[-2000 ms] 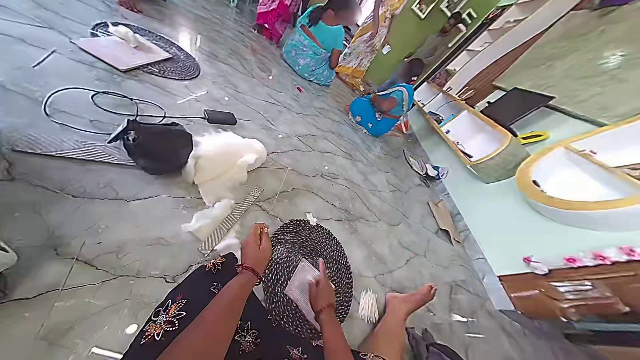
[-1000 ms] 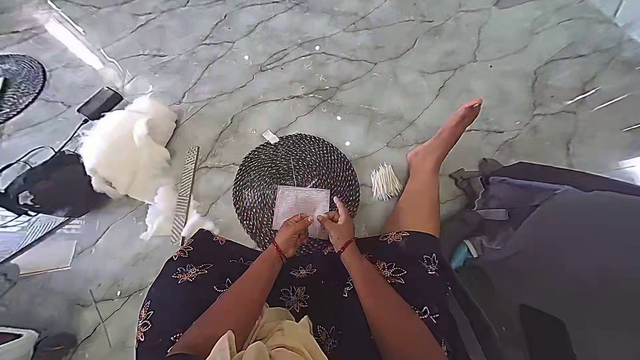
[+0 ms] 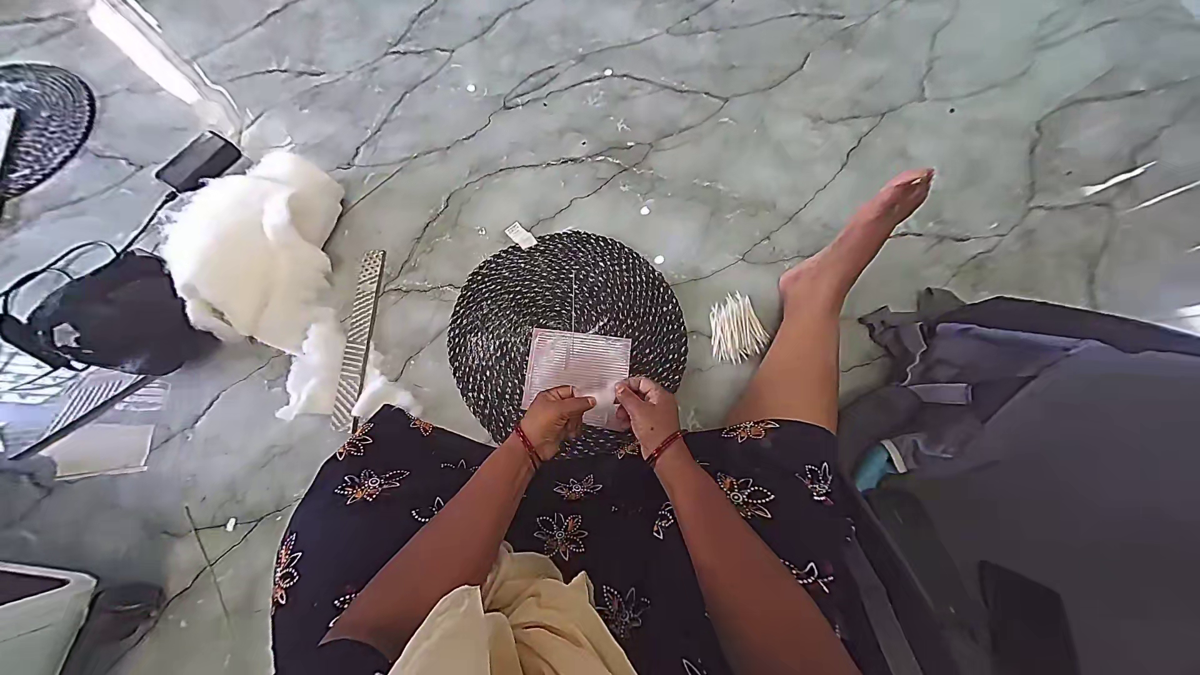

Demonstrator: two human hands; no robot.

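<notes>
A round dark woven placemat [image 3: 525, 300] with light flecks lies on the floor before me. Over its lower part is a small, pale ridged square [image 3: 578, 361] with a reddish edge. My left hand [image 3: 558, 417] is at the square's lower left, thumb and forefinger pinched close together. Opposite it, my right hand [image 3: 647, 408] pinches near the lower right part of the square. Whatever small thing may be between the fingertips is too small to make out. A pile of white cotton swabs [image 3: 738, 328] lies right of the mat, and a white tag [image 3: 519, 234] touches its upper edge.
Left of the mat are a patterned strip [image 3: 358, 337], white cotton wool [image 3: 258, 253], a black pouch [image 3: 117, 314] and a black adapter [image 3: 199, 161] with a cable. Another woven mat [image 3: 47, 122] is at the far left. Dark cloth [image 3: 1031, 450] lies at the right, beyond my outstretched leg.
The view has swung down from the room to the floor. My right hand, earlier over the middle of the square, is now at its lower edge, and my left hand has come in beside it.
</notes>
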